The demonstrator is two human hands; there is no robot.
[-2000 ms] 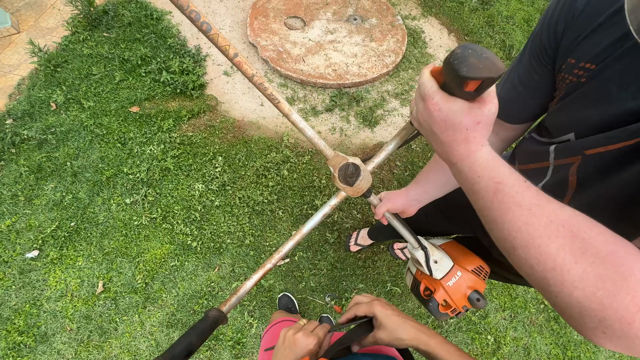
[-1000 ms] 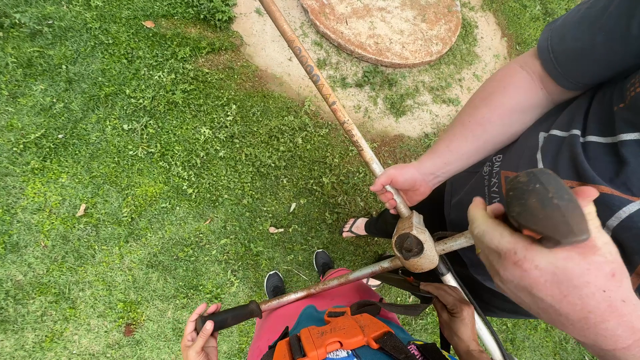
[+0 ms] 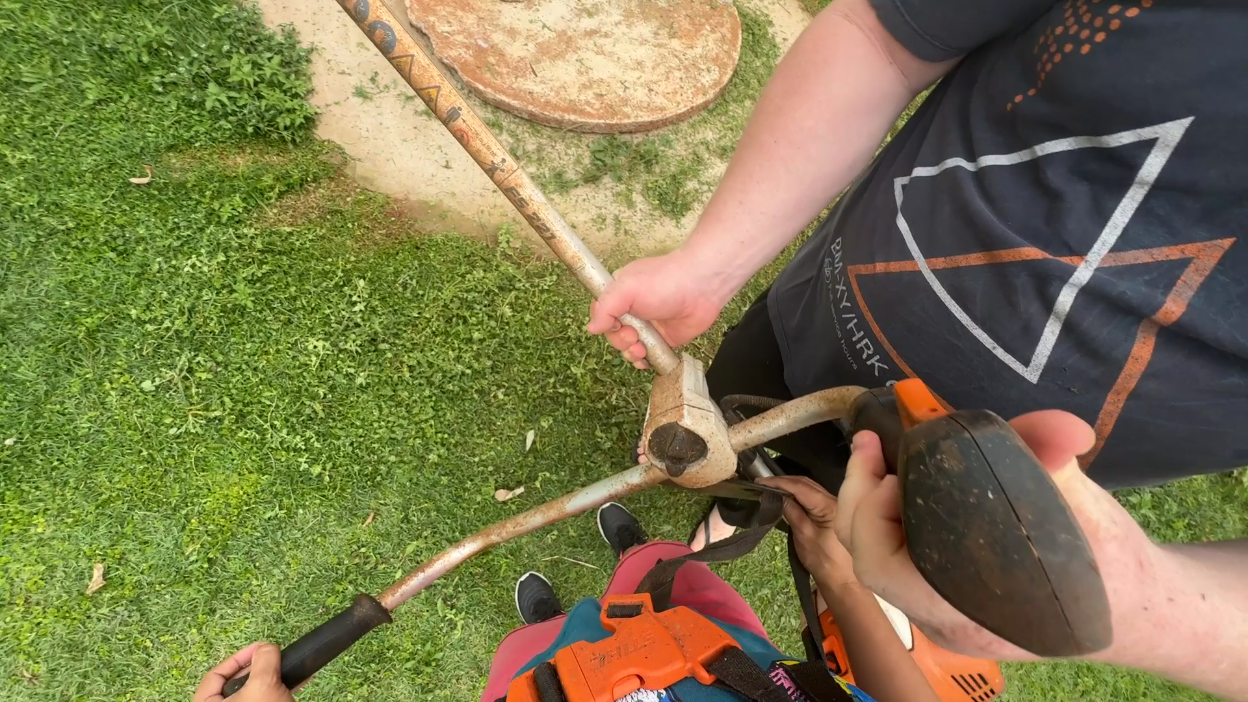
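My left hand is at the bottom left, closed around the black rubber grip of a brush cutter's handlebar. My right hand lies below the handlebar clamp, near a black strap; what its fingers hold is partly hidden. A co-worker's hand grips the rusty shaft above the clamp. The co-worker's other hand holds the black control handle with its orange switch. The orange engine housing shows partly behind my right forearm. An orange harness buckle plate is at my waist.
The co-worker in a dark T-shirt stands close on the right. Grass with a few dry leaves covers the ground at left. A round rusty-coloured slab lies on pale ground at the top. My dark shoes are on the grass.
Two seconds ago both my hands were together at a black strap; my left hand has since moved to the handlebar grip. The co-worker's hand has moved from below the clamp to the shaft above it.
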